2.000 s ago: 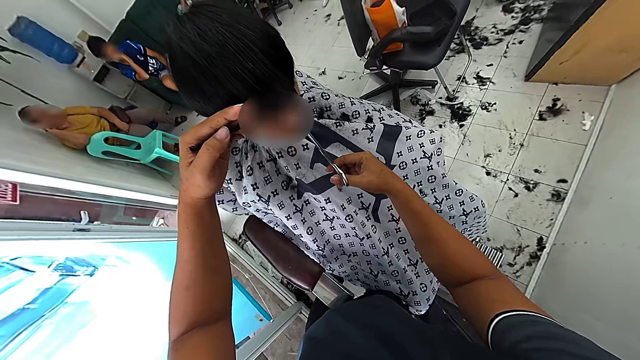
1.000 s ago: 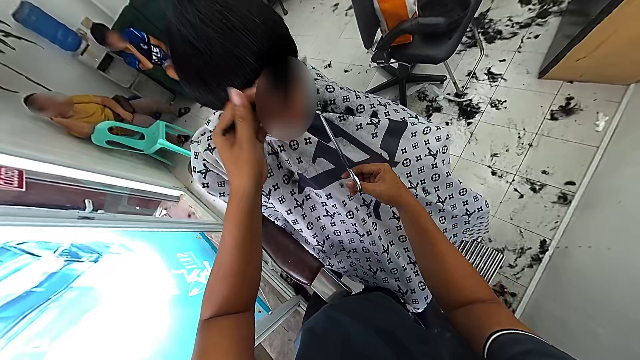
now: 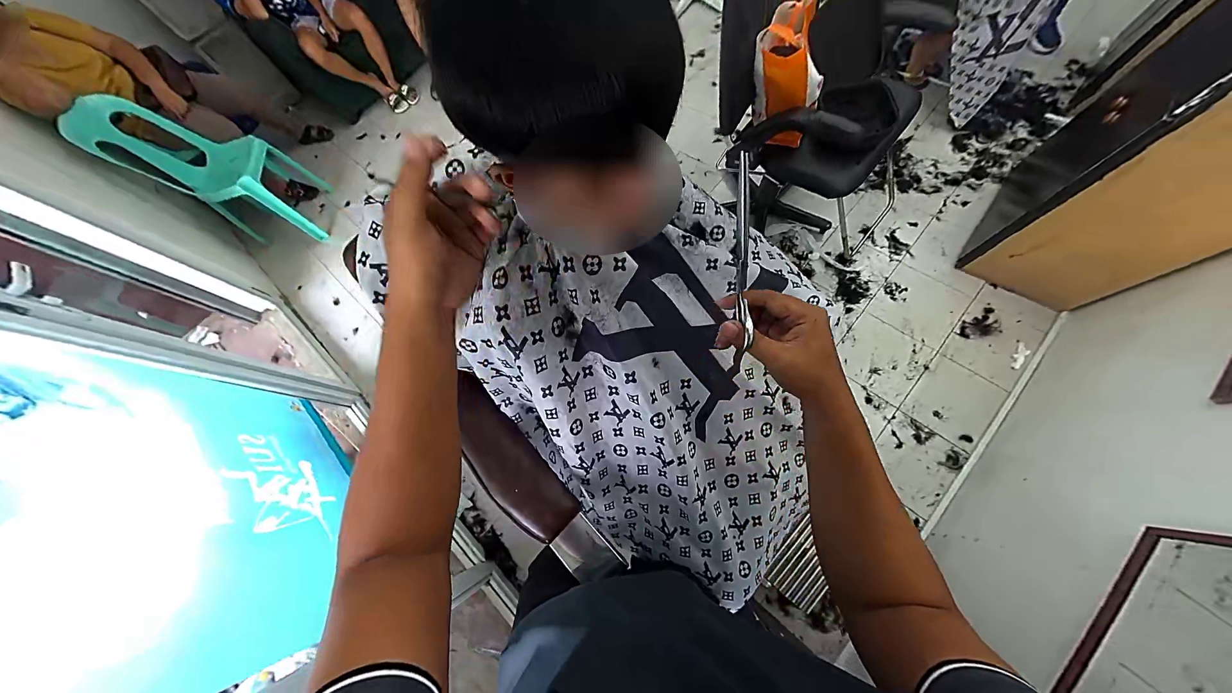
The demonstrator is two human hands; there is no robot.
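A person with straight black hair (image 3: 568, 77) sits facing me, draped in a white barber's cape (image 3: 616, 433) with dark print. Raised beside the person's head, on the left of the view, is my left hand (image 3: 443, 226); its fingers are apart and slightly blurred, and I see nothing in it. On the right, over the cape, my right hand (image 3: 784, 337) holds a pair of haircutting scissors (image 3: 742, 231) by the finger rings. The blades point up and away from me, look closed together, and are apart from the hair.
The barber chair's brown armrest (image 3: 510, 462) is below the cape. A black office chair (image 3: 837, 135) bears an orange bag (image 3: 787, 77). A green plastic chair (image 3: 202, 164) and seated people are at upper left. Cut hair (image 3: 1001, 115) litters the tiles; a wooden cabinet (image 3: 1107, 192) stands right.
The seated person's head has turned to face me more. My left hand has come away from the hair and its fingers have spread. The scissors have moved right, away from the person's face.
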